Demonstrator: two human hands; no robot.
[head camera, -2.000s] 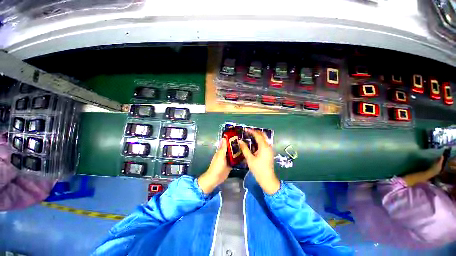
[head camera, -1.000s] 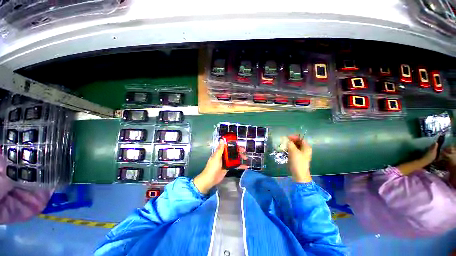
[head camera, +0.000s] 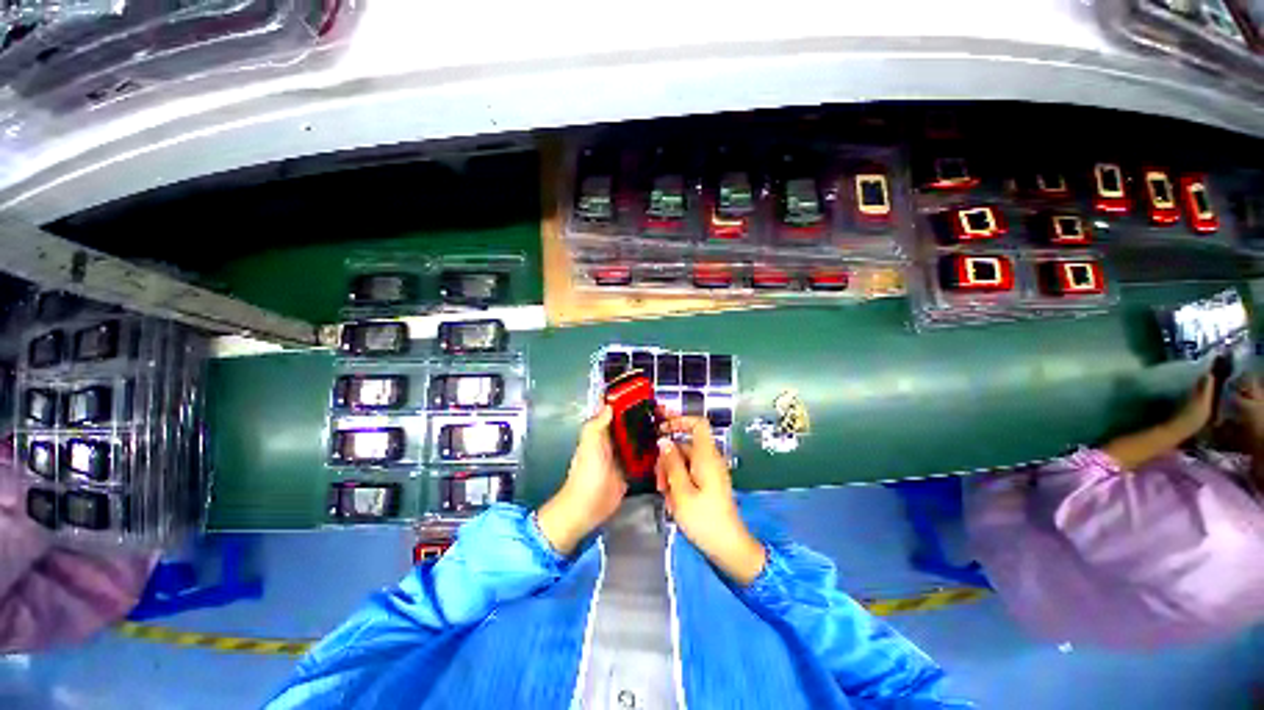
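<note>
My left hand (head camera: 591, 480) holds a red-and-black front housing (head camera: 634, 423), tilted, over the left part of the lens sheet. Its face shows a dark window and no pale frame. My right hand (head camera: 697, 488) is at the housing's right edge with fingertips pinched together; whether they hold something small cannot be made out. The lens sheet (head camera: 704, 372), with a grid of dark rectangles, lies behind and partly under both hands. Peeled liner scraps (head camera: 786, 420) lie on the green bench to its right.
A blister tray (head camera: 423, 416) with two columns of dark-faced units stands left. Supply blister trays (head camera: 735, 208) stand on a brown board (head camera: 562, 284) at the back. Neighbouring trays (head camera: 1022, 278) hold red housings at right. Pink sleeves (head camera: 1095, 534) of other workers show at both sides. A white shelf (head camera: 624, 70) spans above.
The pale frame has gone from the housing's face. My right hand went right to the scraps, then came back to the housing. A yellowish scrap now lies on the pile.
</note>
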